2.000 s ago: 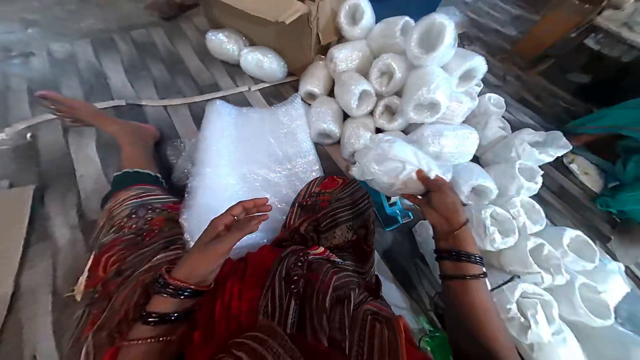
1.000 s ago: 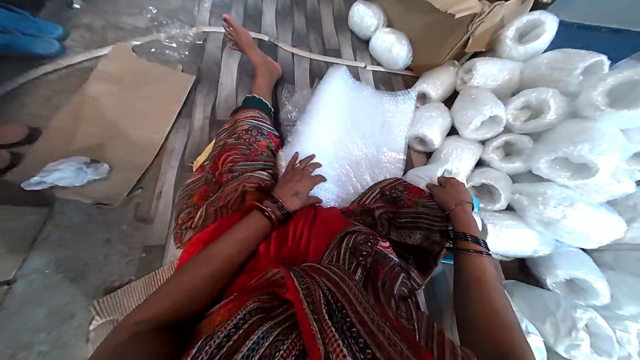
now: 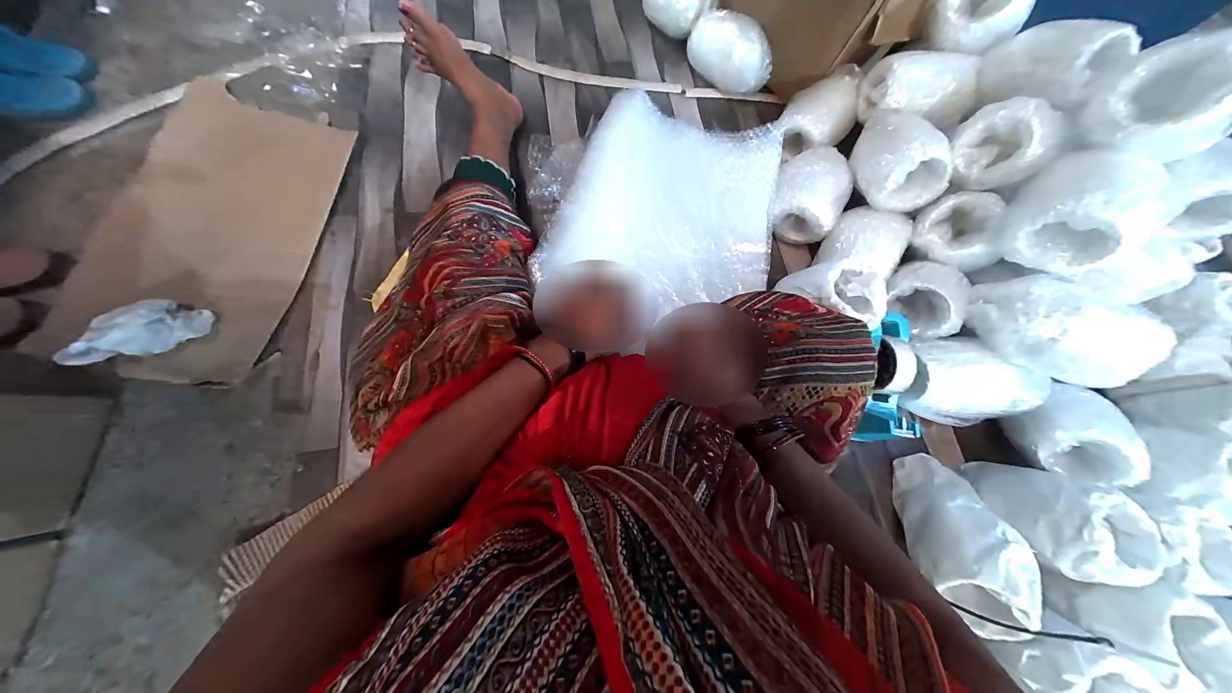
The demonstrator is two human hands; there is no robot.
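Both hands are blurred, so their fingers cannot be made out. My left hand [image 3: 595, 308] is over my lap at the near edge of a stack of bubble wrap sheets [image 3: 664, 202]. Close to its right, my right hand [image 3: 707, 354] is above the red cloth of my lap, beside my bent knee. Whether either hand holds anything cannot be told. Right of the knee stands a blue tape dispenser [image 3: 887, 423] with a roll of tape. Many hollow bundles wrapped in bubble wrap [image 3: 902, 161] are piled on the right.
A flat cardboard piece [image 3: 207, 221] with a crumpled plastic bag [image 3: 140, 330] lies at left. Blue slippers [image 3: 43, 75] are at the upper left. Two wrapped bundles [image 3: 729, 51] rest by a cardboard box [image 3: 818, 38]. A pale strip [image 3: 577, 75] crosses the striped mat.
Two seconds ago my right hand was on a wrapped bundle at the pile; now it is over my lap, close to my left hand. The view has swung down and left.
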